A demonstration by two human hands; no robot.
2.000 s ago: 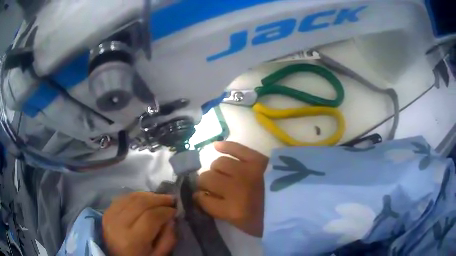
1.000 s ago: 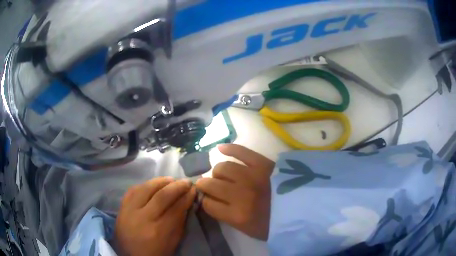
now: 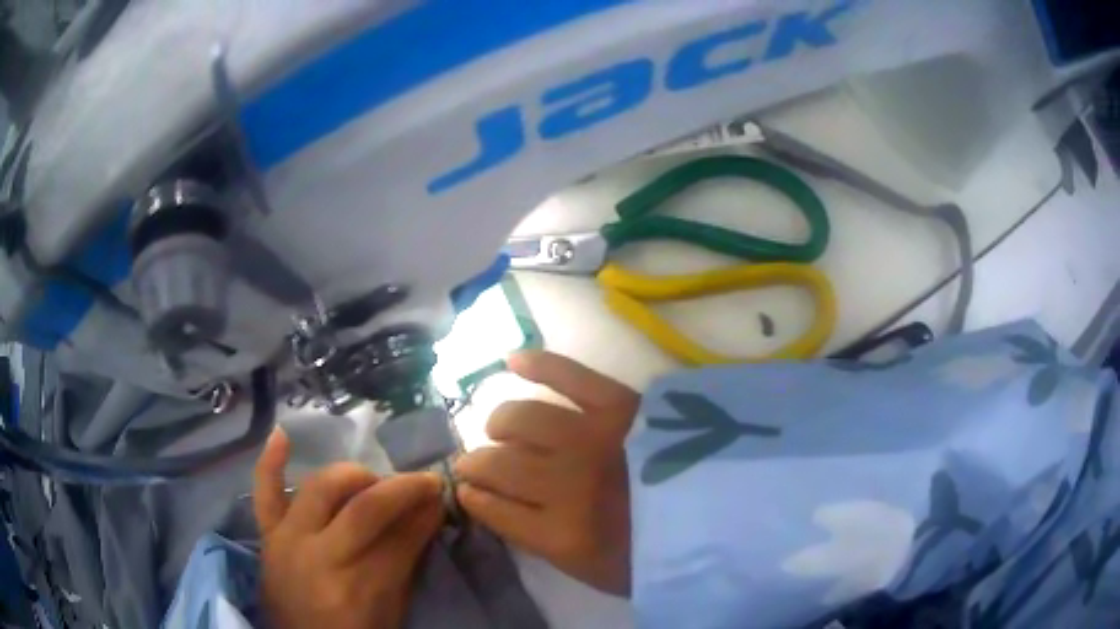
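My left hand (image 3: 344, 535) pinches the edge of a dark grey fabric strip (image 3: 485, 578) between thumb and fingers, its index finger raised. My right hand (image 3: 553, 473) pinches the same edge from the right, its fingertips close to the left ones. The strip hangs down towards me between the hands. A grey block (image 3: 415, 437) sits just beyond my fingertips, in front of the presser foot and needle area (image 3: 381, 369), which is brightly lit. A grey garment panel (image 3: 160, 492) lies bunched to the left, partly hidden by my left hand.
The white and blue sewing machine arm (image 3: 369, 172) spans the top. Shears with green and yellow handles (image 3: 719, 209) lie right of the needle area. Dark thread snips (image 3: 903, 340) lie by my right sleeve. A narrow grey cord (image 3: 960, 264) curves across the table beyond the shears.
My fingertips have come together on the strip's edge, and my left index finger now sticks up. The view has shifted, so the machine head appears further left and larger.
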